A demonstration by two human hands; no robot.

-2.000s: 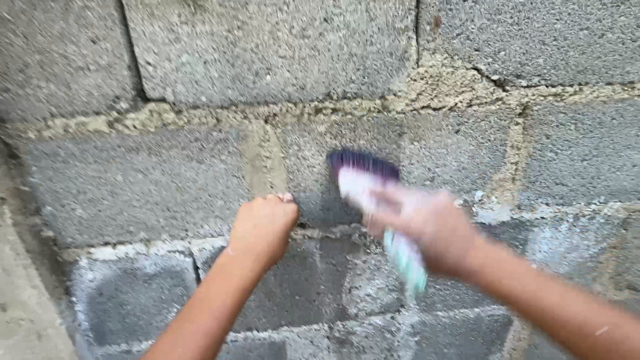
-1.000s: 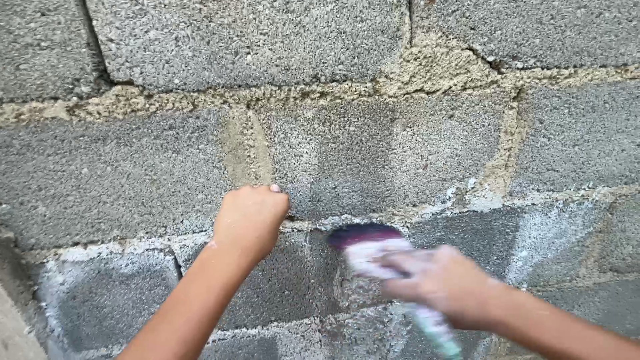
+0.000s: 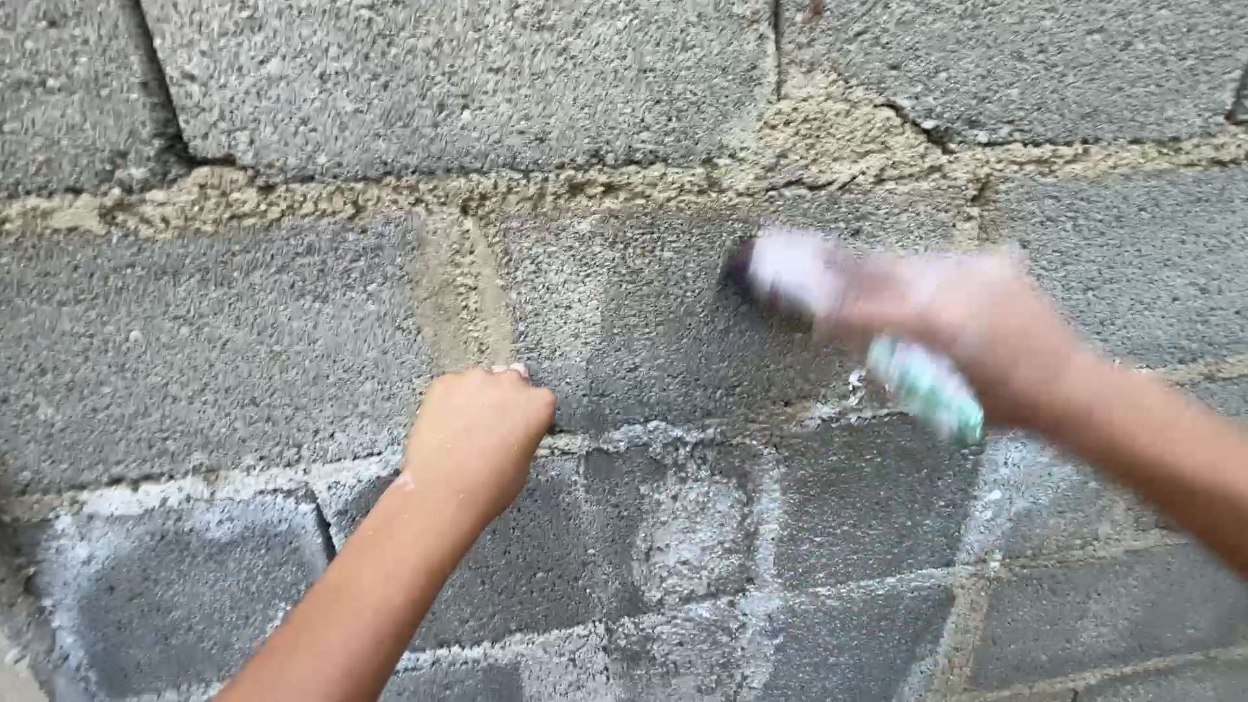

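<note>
My right hand (image 3: 955,312), blurred by motion, grips a brush (image 3: 795,273) with dark bristles, a whitish body and a pale green handle end. The bristles are at the face of a grey concrete block (image 3: 653,312), on a darker patch that looks damp. My left hand (image 3: 483,429) is closed in a fist against the wall, just below a vertical mortar joint (image 3: 463,292). Its fingertips are hidden, so whether it holds anything does not show.
The concrete block wall (image 3: 468,88) fills the view. A rough horizontal mortar joint (image 3: 341,200) crosses above both hands. Lower blocks (image 3: 195,585) are darker, with whitish residue along their edges. A crack runs beside the thick mortar at upper right.
The brush in my right hand has moved up from the lower mortar joint onto the block above it. My left hand stays at the same spot on the wall.
</note>
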